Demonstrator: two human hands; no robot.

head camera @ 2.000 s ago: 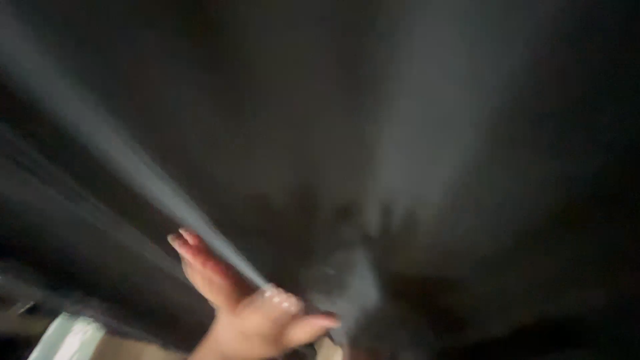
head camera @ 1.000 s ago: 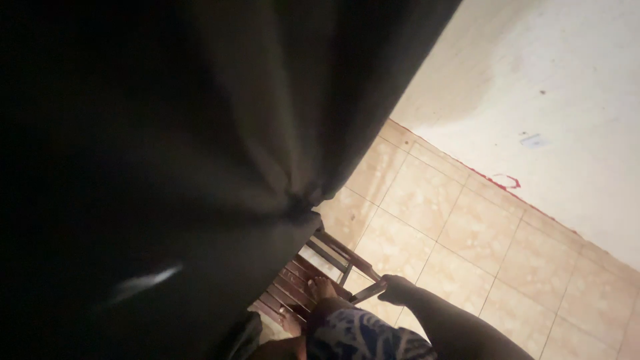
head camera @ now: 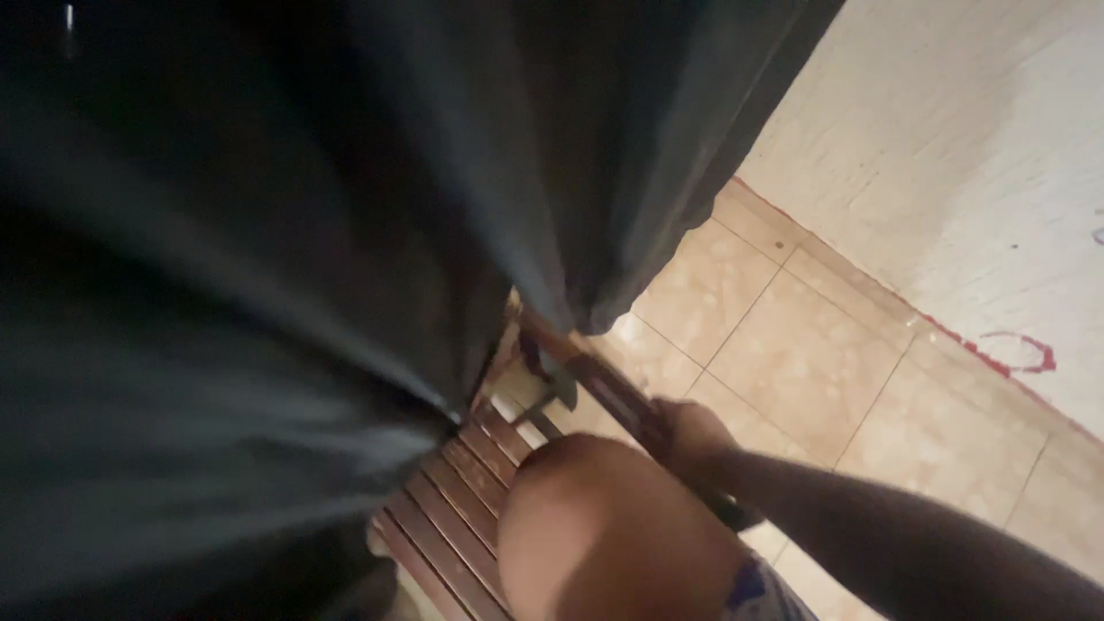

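Note:
My right hand point(head camera: 694, 431) is closed around the armrest point(head camera: 617, 392) of a brown wooden slatted chair, right of the bottom centre. My bare knee point(head camera: 595, 526) is bent over the dark slatted seat point(head camera: 448, 500). A large black cloth point(head camera: 302, 216) hangs in gathered folds over the left and upper part of the view, and its bunched lower end reaches down beside the seat and the armrest. My left hand does not show.
Beige floor tiles point(head camera: 785, 345) lie to the right of the cloth and the chair. A whitish wall point(head camera: 975, 147) with red marks along its base stands at the upper right. Patterned blue and white clothing point(head camera: 763, 595) covers my thigh.
The raised hand seen two seconds ago against the black cloth no longer shows. My right hand is on the armrest in both later frames. My knee now covers part of the seat.

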